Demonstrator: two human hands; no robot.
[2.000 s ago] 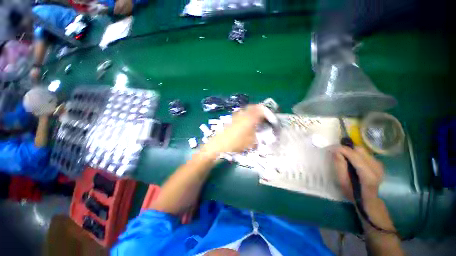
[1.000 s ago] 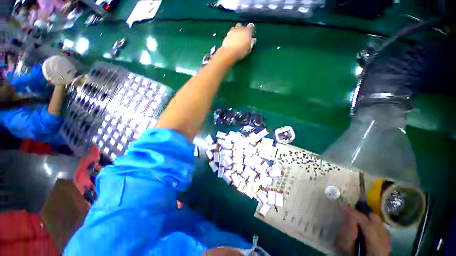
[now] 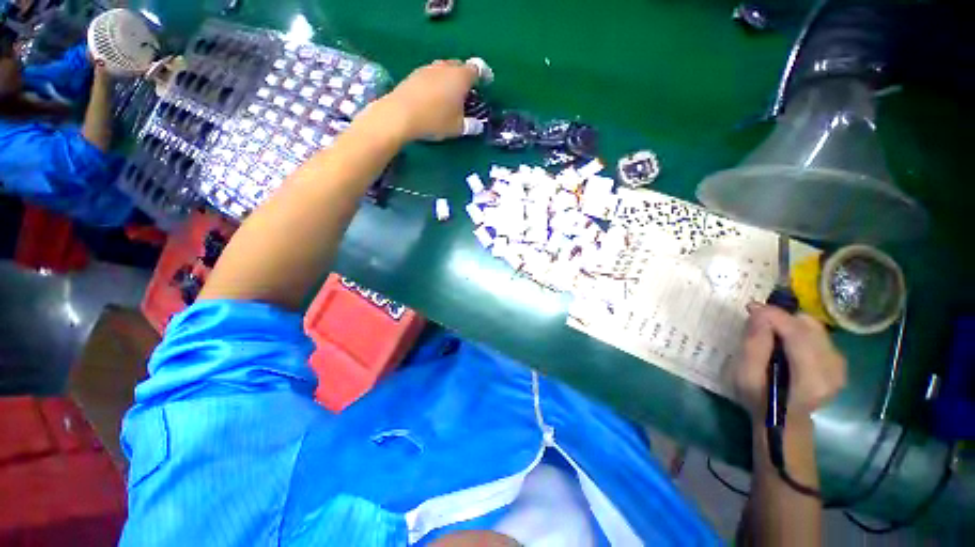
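Observation:
My left hand [image 3: 436, 99], with white covers on its fingertips, has thumb and finger around a dark clump [image 3: 477, 105] at the left end of a row of dark clumps [image 3: 565, 137]. My right hand [image 3: 793, 358] grips the black handle of a soldering iron [image 3: 779, 376], its tip pointing away from me near the sheet's right edge. A heap of small white parts [image 3: 540, 219] lies partly on the cream printed sheet [image 3: 679, 310]. A round transparent or white piece [image 3: 723, 275] lies on the sheet. A small silvery-inside housing [image 3: 638, 168] lies behind it.
A clear fume hood [image 3: 818, 160] stands behind the sheet, a yellow-sided pot [image 3: 864, 288] right of it. Blister trays [image 3: 283, 118] lie left. Red bins [image 3: 358, 337] are below the bench edge. Another person's arm [image 3: 96, 112] and a white fan [image 3: 123, 43] are far left.
My left hand has come back from the far part of the mat to the row of dark clumps. My right hand still holds the iron. The camera view has shifted.

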